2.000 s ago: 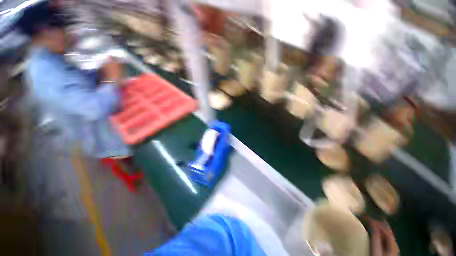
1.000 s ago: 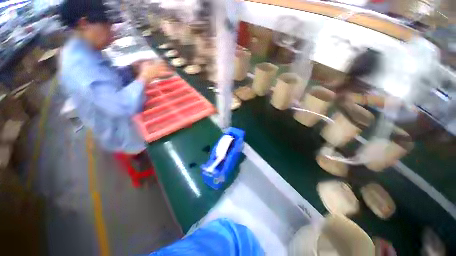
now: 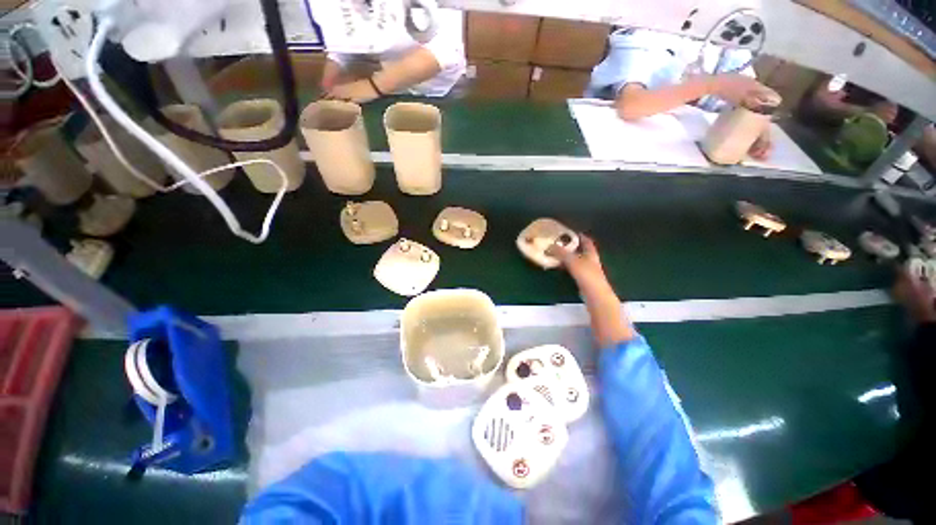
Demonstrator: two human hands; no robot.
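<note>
My right hand (image 3: 585, 258) reaches over the dark green belt, with its fingers on the right edge of a beige plug-in unit (image 3: 539, 242). My left hand is out of the picture; only a blue sleeve (image 3: 359, 492) shows at the bottom. An open-topped beige housing (image 3: 452, 381) stands in front of me, with small pale parts inside. Two cream units lie to its right on the white sheet, the nearer one (image 3: 523, 436) overlapping the farther one (image 3: 570, 390). Both show a dark round spot and reddish round spots.
Other units (image 3: 407, 269) lie on the belt, left and right. Tall beige housings (image 3: 414, 154) stand along its far side. A blue tape dispenser (image 3: 195, 379) and red tray (image 3: 36, 379) are left. White cable (image 3: 113, 123) hangs upper left. Opposite, a person's hand holds a housing (image 3: 731, 135).
The view has swung from the left side round to the belt in front. My right hand now shows at a unit on the belt. The two units on the sheet have come into view.
</note>
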